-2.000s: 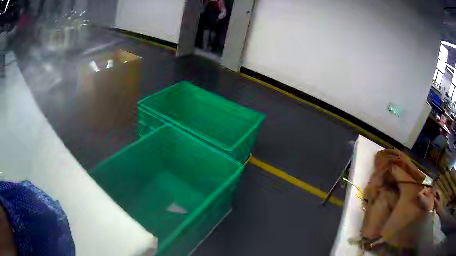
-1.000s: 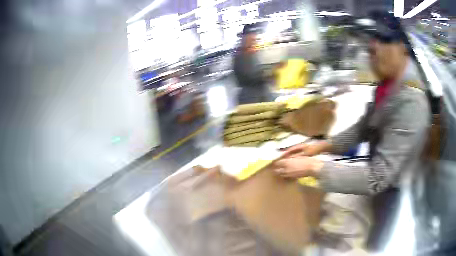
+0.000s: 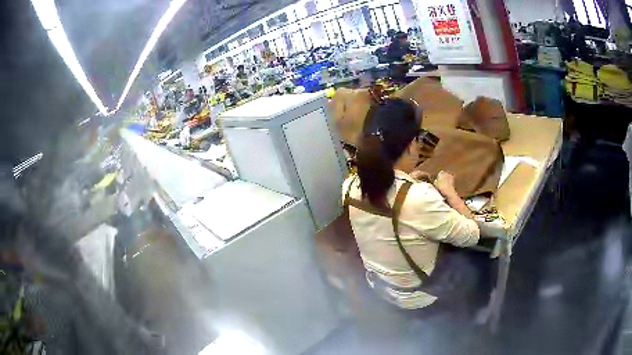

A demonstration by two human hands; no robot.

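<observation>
Neither of my hands is in the picture. Nearest in front of me stands a large pale grey-white cabinet or machine (image 3: 267, 277) with a flat lid (image 3: 239, 208) on top and a taller white box section (image 3: 260, 156) behind it. To its right a person (image 3: 402, 229) in a cream top with brown apron straps, seen from behind, works at a table (image 3: 537, 139). Brown bags or bag pieces (image 3: 471, 159) lie on that table, and the person's hands are at them.
A red-framed white sign (image 3: 447, 31) stands behind the table. Yellow items (image 3: 589, 80) are at the far right. Workers and workstations fill the background under ceiling lights. The left side and lower edge are blurred.
The view has swung away from the green crates, then from the grey-jacketed person folding brown material. It now shows the white cabinet and the person in the cream top.
</observation>
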